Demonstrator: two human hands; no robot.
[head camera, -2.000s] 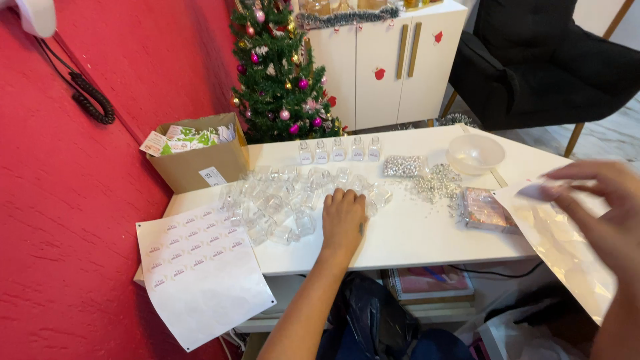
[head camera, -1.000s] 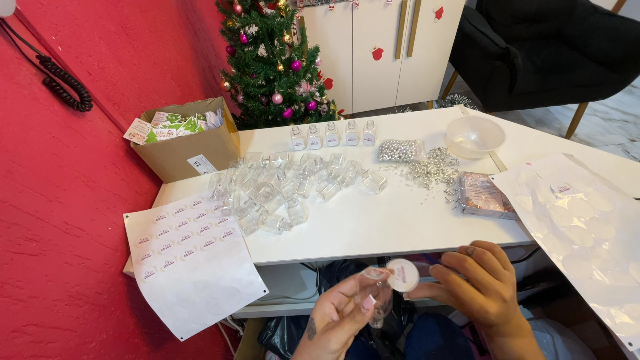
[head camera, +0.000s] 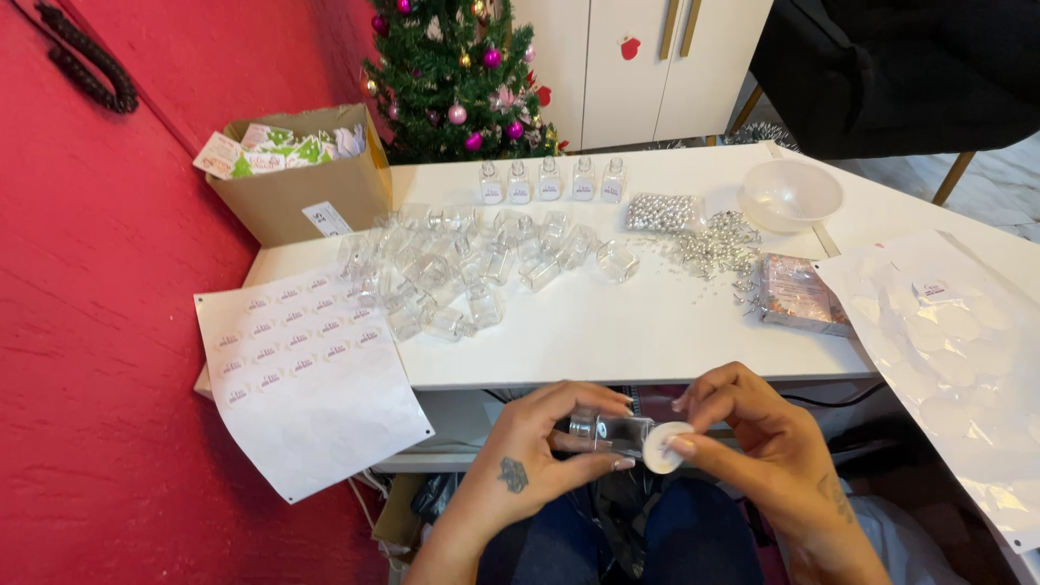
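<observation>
Over my lap, just off the table's front edge, my left hand (head camera: 544, 455) holds a small clear bottle (head camera: 621, 435) lying on its side. A round white sticker (head camera: 665, 448) is pinched between the thumb and fingers of my right hand (head camera: 747, 439), and it overlaps the end of the bottle; whether it touches the bottle I cannot tell. Many loose clear bottles (head camera: 483, 305) lie heaped on the left half of the white table. Behind them several labelled bottles (head camera: 549, 180) stand upright in a row. A sheet of round stickers (head camera: 309, 366) overhangs the table's left front corner.
A cardboard box of printed cards (head camera: 305, 191) stands at the back left. Toward the right are a bag of silver beads (head camera: 662, 213), loose silver pieces (head camera: 719, 248), a translucent bowl (head camera: 792, 195), a wrapped pack (head camera: 800, 292) and a second sticker sheet (head camera: 942, 341) hanging over the edge.
My left hand has come from the bottle heap to above my lap with a bottle. My right hand has moved from the right sheet to that bottle with a sticker. The right sheet now lies lower.
</observation>
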